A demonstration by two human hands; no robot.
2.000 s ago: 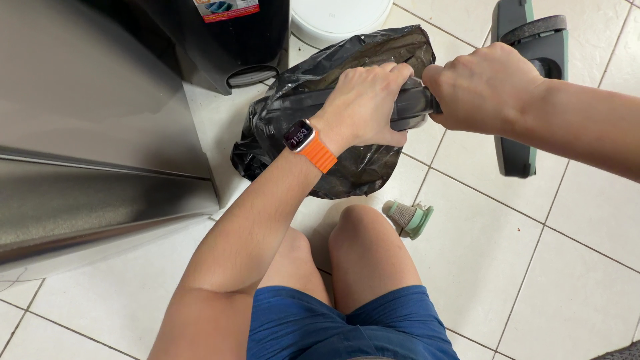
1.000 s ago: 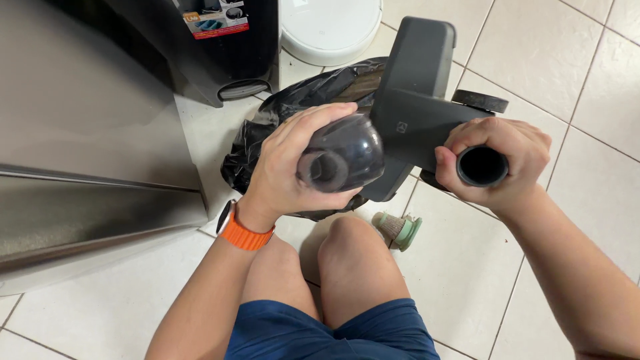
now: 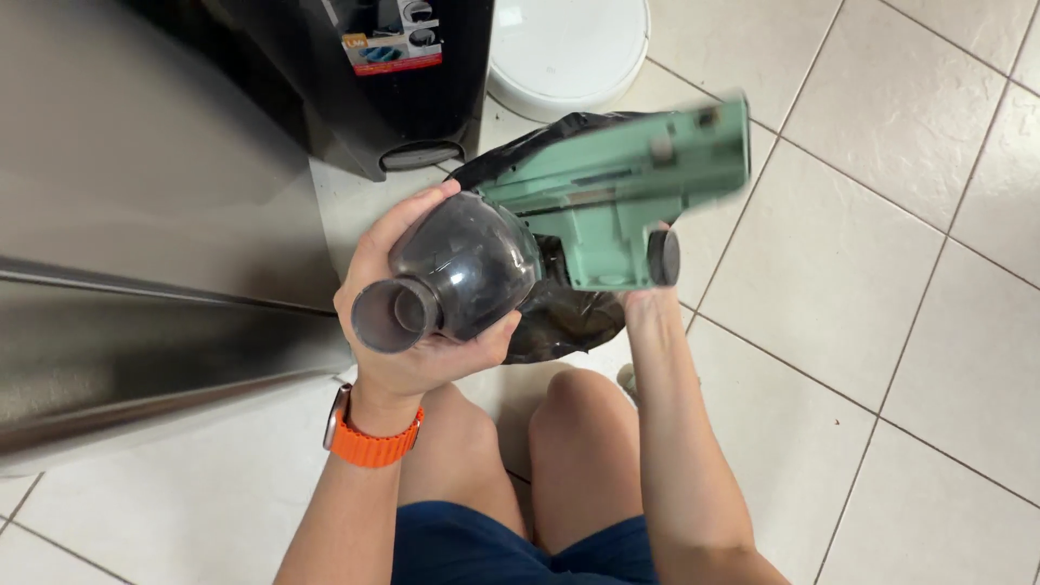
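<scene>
My left hand (image 3: 406, 325) grips a dark, see-through vacuum dust cup (image 3: 475, 260), its round tube opening turned toward the camera. Just right of the cup is the green body of a handheld vacuum cleaner (image 3: 609, 203), with a dark round wheel or knob at its lower right. My right hand (image 3: 644, 297) is mostly hidden behind this body and holds it from beneath; the fingers cannot be seen. Whether cup and body touch is unclear. Below both lies a black plastic bag (image 3: 561, 325) on the floor.
A tall black bin (image 3: 422, 106) with a printed sticker stands at upper left, beside a round white lid or container (image 3: 569, 49). A brushed metal appliance (image 3: 162, 203) fills the left side. Pale floor tiles (image 3: 812, 244) lie on the right.
The dark vacuum body has turned over, so its green side now shows, and it has come close beside the cup. The cup has swung so its opening points lower left. Earlier, both hands met over the bag.
</scene>
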